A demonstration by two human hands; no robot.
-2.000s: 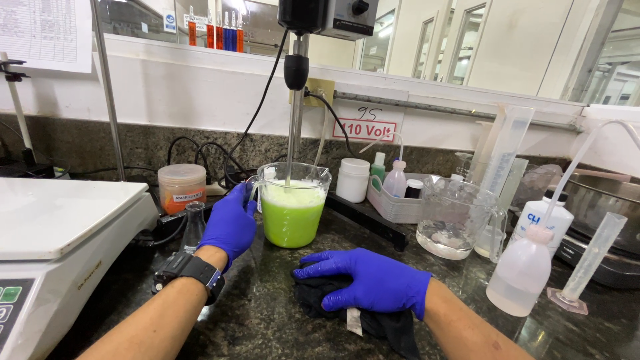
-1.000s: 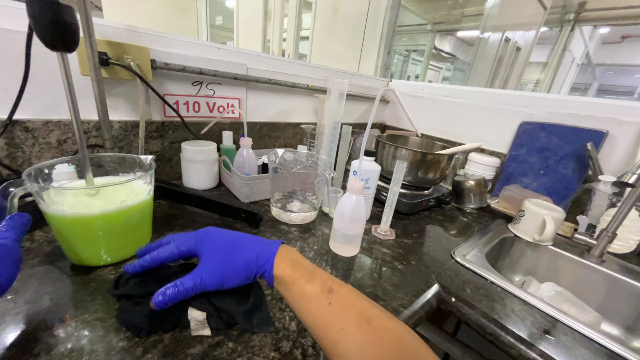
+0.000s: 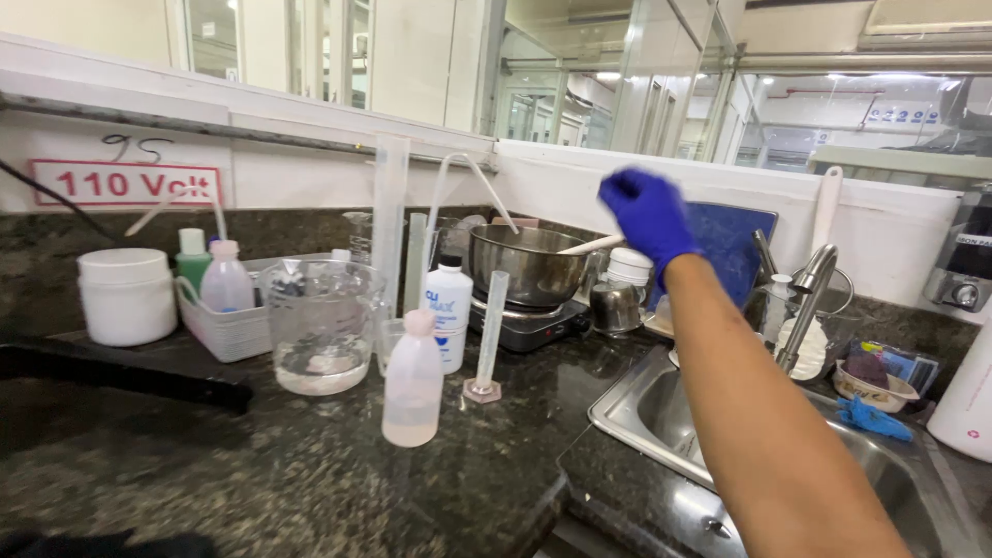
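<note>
My right hand (image 3: pixel 651 221), in a blue glove, is raised in front of the blue board (image 3: pixel 732 248) and the white wall, near the end of the pale handle (image 3: pixel 593 245) in the steel bowl. The fingers are curled and blurred, and whether they pinch anything is unclear. My left hand is out of the frame. A squeeze bottle with clear liquid (image 3: pixel 413 380) stands on the dark counter beside a small graduated cylinder (image 3: pixel 492 333). A large clear beaker (image 3: pixel 322 333) is behind it to the left. Black cloth (image 3: pixel 101 545) shows at the lower left edge.
The steel bowl (image 3: pixel 527 267) sits on a black hot plate (image 3: pixel 535 329) in the corner. A steel sink (image 3: pixel 643 418) with a curved faucet (image 3: pixel 810 302) lies below my right forearm. A white jar (image 3: pixel 128 298) and grey basket (image 3: pixel 229 329) stand left; a black bar (image 3: pixel 124 376) crosses the counter.
My right hand has left the black cloth and risen to the right, over the sink side. The view has swung right; the green-filled beaker and my left hand are out of frame.
</note>
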